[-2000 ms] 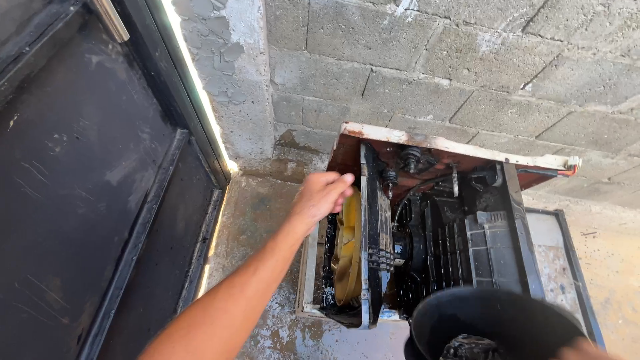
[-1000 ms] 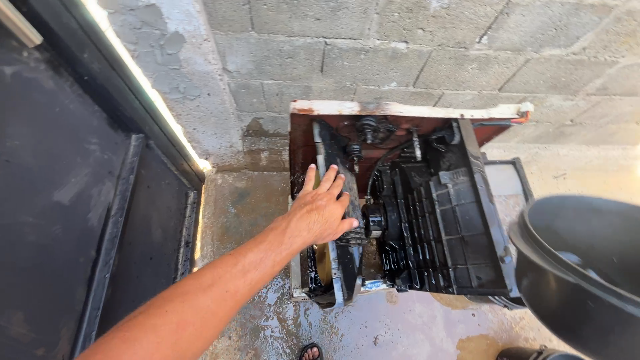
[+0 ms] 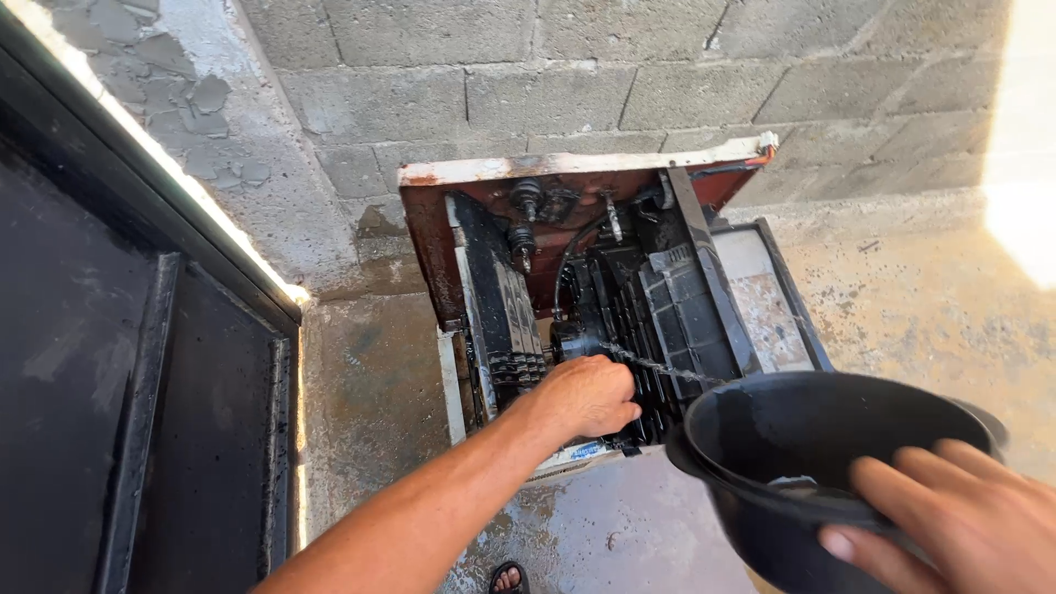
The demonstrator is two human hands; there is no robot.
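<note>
My right hand grips the near rim of a black pot, which is tilted to the left. A thin stream of water runs from its far left rim into an open machine with a rusty, white-edged casing. Inside the machine are a black motor, a black slatted panel on the left and a black ribbed plastic panel on the right. My left hand, fingers curled, is over the machine's near part, left of the pot; whether it touches or holds anything is hidden.
A grey block wall rises behind the machine. On the left stands a dark metal door. The concrete floor is wet. A sandaled foot shows at the bottom edge. A framed panel lies right of the machine.
My left hand has moved from the left panel toward the machine's near middle, its spread fingers now curled. The pot has moved left over the machine's near right side, and water now pours from it.
</note>
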